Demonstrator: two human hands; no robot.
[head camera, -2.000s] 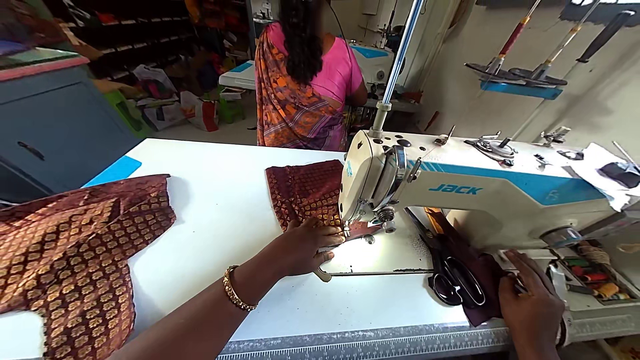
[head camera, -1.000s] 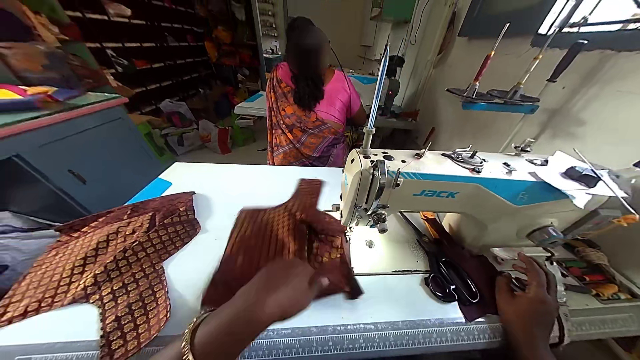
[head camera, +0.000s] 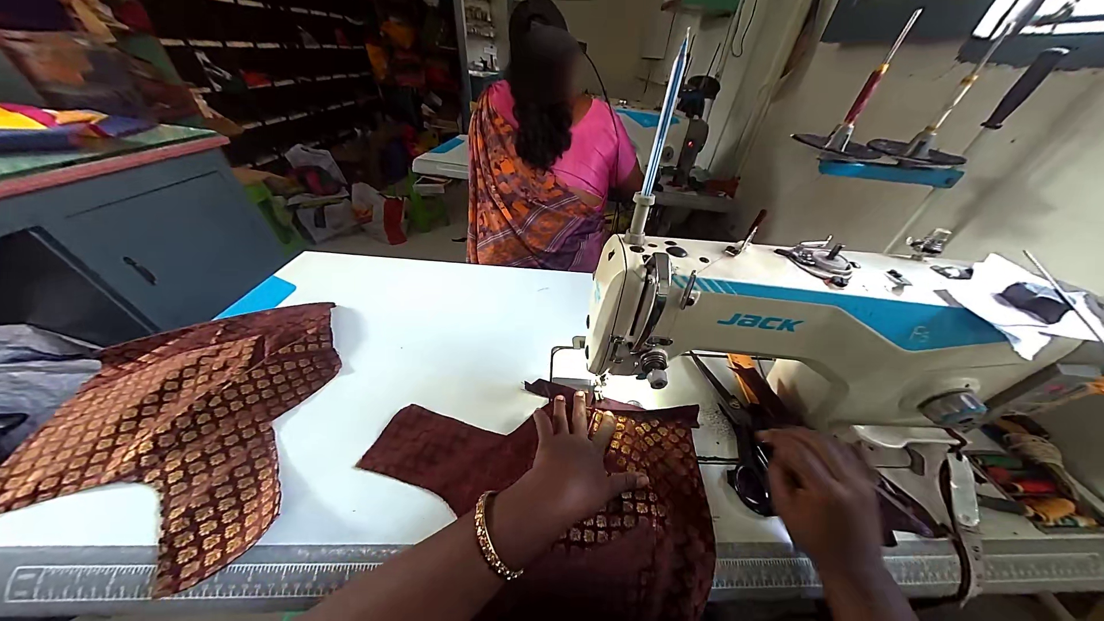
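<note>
My left hand (head camera: 576, 453) lies flat, fingers spread, on a maroon and gold brocade fabric piece (head camera: 655, 466) just in front of the needle area of the Jack sewing machine (head camera: 776, 321). A narrow maroon strip lies along the piece's far edge, by the presser foot (head camera: 599, 386). My right hand (head camera: 815, 483) is to the right, over the black-handled scissors (head camera: 749, 474) and a dark cloth; its fingers are bent and blurred, and whether it grips anything is hidden. A second brocade piece (head camera: 220, 414) lies on the left of the white table (head camera: 414, 328).
A measuring tape strip (head camera: 931, 571) runs along the table's front edge. Thread spools (head camera: 1048, 496) sit in a tray at the right. White cloth (head camera: 1018, 302) lies on the machine head. A person (head camera: 552, 172) sits beyond the table, back turned. A blue-grey cabinet (head camera: 164, 233) stands at left.
The brocade under my left hand has been turned and now spreads toward the front edge. My left hand has moved nearer the presser foot. My right hand has moved left toward the scissors.
</note>
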